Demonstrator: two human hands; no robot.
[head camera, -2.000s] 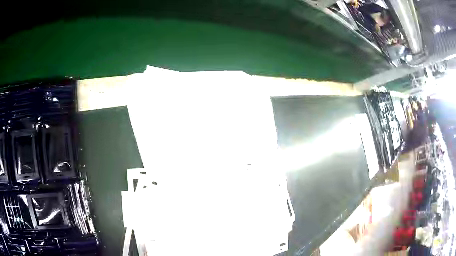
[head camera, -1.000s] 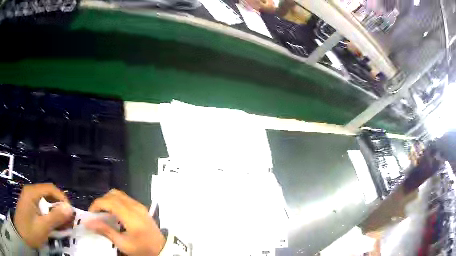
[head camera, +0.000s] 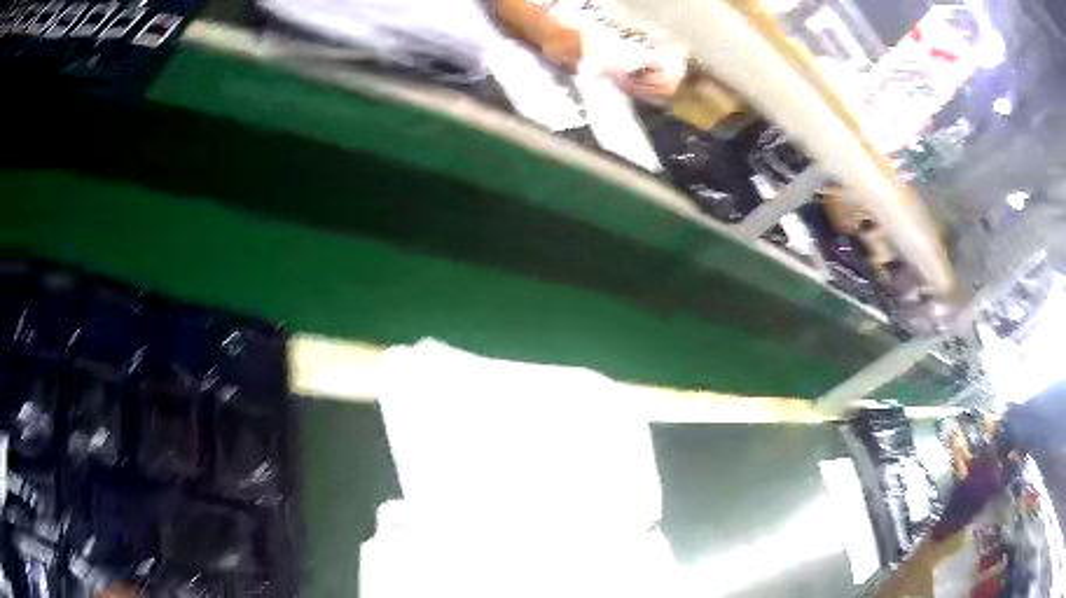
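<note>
Glossy dark front panels (head camera: 175, 432) lie in rows at the lower left, blurred. A bright white pile of sheets (head camera: 526, 467) lies right of them, overexposed, with its lower part cut off by the bottom edge. A small skin-coloured patch, likely the top of my left hand (head camera: 115, 592), shows at the bottom edge below the panels. Its fingers and anything in them are hidden. My right hand is out of the picture.
A pale strip (head camera: 339, 367) runs behind the pile on the green bench (head camera: 468, 306). Another dark panel group (head camera: 898, 485) and a white piece (head camera: 850, 520) lie at right. Across the bench, a person's hands (head camera: 649, 80) are near white strips and dark parts.
The view has tilted up, so the panels and pile sit lower. Both hands, which held a white piece with dark slots a second ago, have dropped almost wholly out of the picture.
</note>
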